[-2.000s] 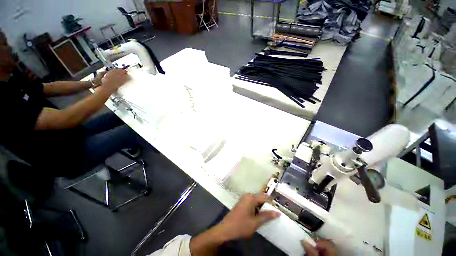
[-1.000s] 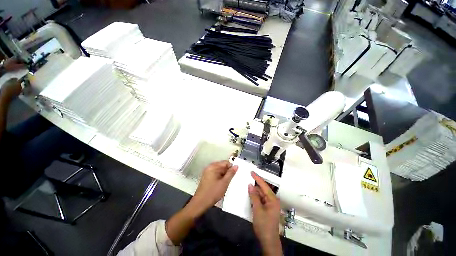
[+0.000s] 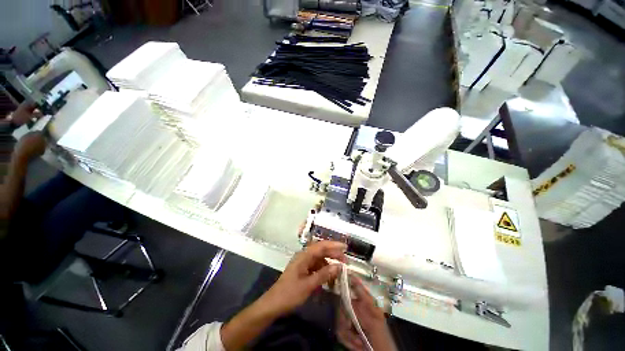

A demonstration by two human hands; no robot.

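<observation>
A white piece (image 3: pixel 351 308) is held between both hands in front of the machine, seen nearly edge-on and slightly curved. My left hand (image 3: pixel 301 280) pinches its upper end between thumb and fingers, just below the machine's front edge. My right hand (image 3: pixel 366 317) is around its right side, lower down and partly blurred. The white sewing machine (image 3: pixel 370 179) stands just beyond the hands, with a dark metal working area (image 3: pixel 346 230), a black-topped knob (image 3: pixel 384 141) and a dark lever (image 3: pixel 407 186).
White stacks (image 3: pixel 120 130) stand left on the pale table. A small white pile (image 3: pixel 473 243) lies right, beside the yellow warning label (image 3: pixel 506 221). Metal fittings (image 3: pixel 492 312) line the front edge. Black strips (image 3: pixel 315 68) lie behind. A coworker's arm (image 3: pixel 24 154) shows at far left.
The white piece has come away from the machine front towards me and turned from flat to edge-on. Both hands have moved lower with it. The view has shifted slightly.
</observation>
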